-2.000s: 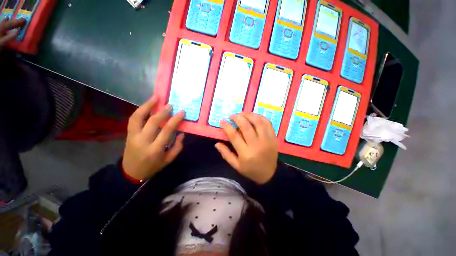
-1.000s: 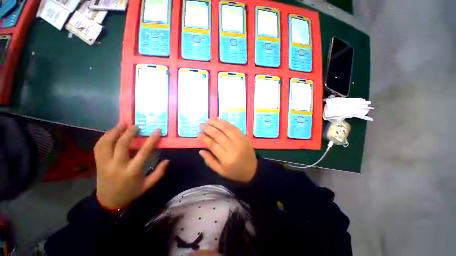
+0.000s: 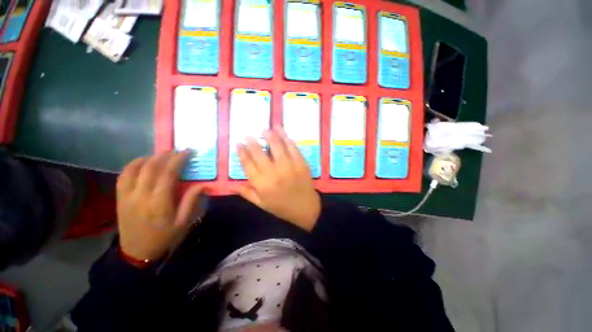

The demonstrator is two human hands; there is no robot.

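A red phone tray (image 3: 292,188) lies at the bench's front edge with keypad phones in two rows of five, light-blue keypads up, screens lit white. My left hand (image 3: 150,204) is over the tray's lower left corner, fingertips at the keypad of the first lower-row phone (image 3: 196,123). My right hand (image 3: 282,178) lies over the second lower-row phone (image 3: 250,110), fingertips at its keypad, partly covering the third phone (image 3: 301,113). Both hands are bare, fingers apart, holding nothing. The left fingertips are blurred.
White-labelled batteries (image 3: 107,35) lie at the back left. Another red tray (image 3: 16,84) is at the far left. Right of the tray are a black smartphone (image 3: 447,81), crumpled white tissue (image 3: 456,137) and a small round gadget (image 3: 444,169) with a white cable. Grey floor lies further right.
The view has shifted, showing the tray further left than two seconds ago. In the last second my right hand has moved up over the second phone's keypad; my left fingers have drawn closer together.
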